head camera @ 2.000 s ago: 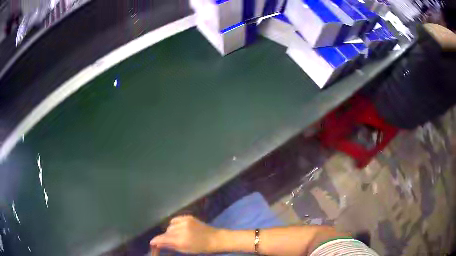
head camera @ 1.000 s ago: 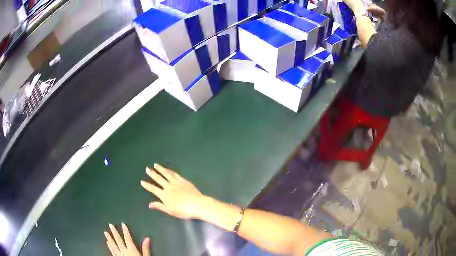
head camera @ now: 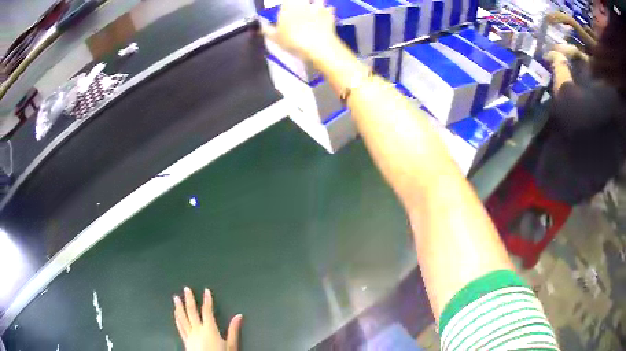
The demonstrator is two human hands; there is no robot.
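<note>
Blue-and-white cartons (head camera: 439,79) stand stacked in rows on the dark green table, at the top centre and right. My right hand (head camera: 298,31) is stretched out to the near left end of the upper row, over the end carton. Its fingers are blurred, and I cannot tell whether they grip the carton. My left hand (head camera: 202,328) is at the bottom of the view, over the green table, fingers spread and empty, partly cut off by the edge.
A pale rail (head camera: 171,173) borders the table beside the dark conveyor belt (head camera: 137,147). Clear plastic packets (head camera: 82,96) lie beyond the belt. A small blue-white scrap (head camera: 193,201) lies on the table. A person in dark clothes (head camera: 580,130) sits at right on a red stool (head camera: 532,223).
My right hand has moved forward from over the table to the cartons. My left hand has stayed low, a little further right in view. The view has shifted, so the stacks appear further right.
</note>
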